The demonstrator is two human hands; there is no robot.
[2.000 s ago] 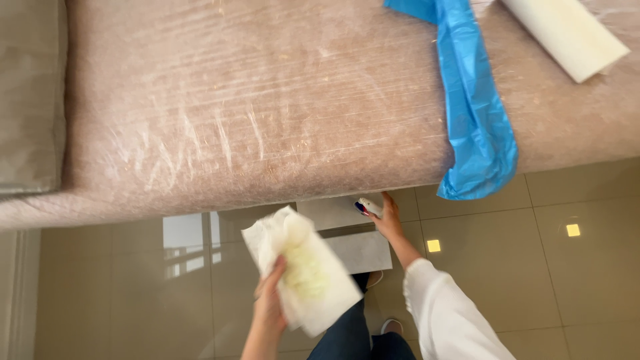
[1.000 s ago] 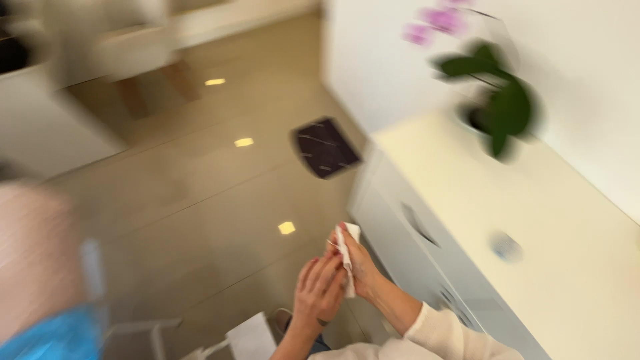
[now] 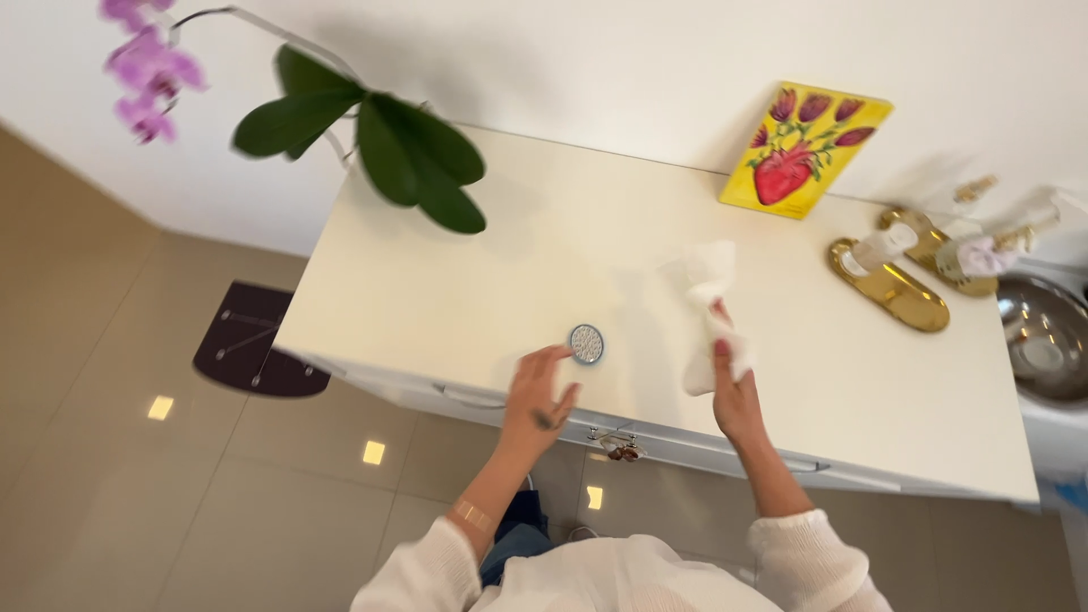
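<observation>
Over the front part of a white dresser top [image 3: 501,280], my left hand [image 3: 539,401] has its fingers apart and holds nothing. Its fingertips are beside a small round compact [image 3: 586,344] with a pale patterned face and a blue rim; whether they touch it I cannot tell. My right hand [image 3: 738,399] grips a crumpled white cloth or paper towel [image 3: 712,319], slightly blurred, over the dresser top to the right of the compact.
An orchid [image 3: 416,157] leans over the back left. A yellow painting of a heart and flowers [image 3: 803,153] rests against the wall. Golden trays [image 3: 905,297] with bottles stand at the right, near a round metal bowl [image 3: 1050,348]. A dark curved panel [image 3: 255,340] lies on the floor.
The view has swung from the plastic-covered sofa to the dresser. My hands, together on the white cloth or paper one second ago, are now apart; my left has let go of it.
</observation>
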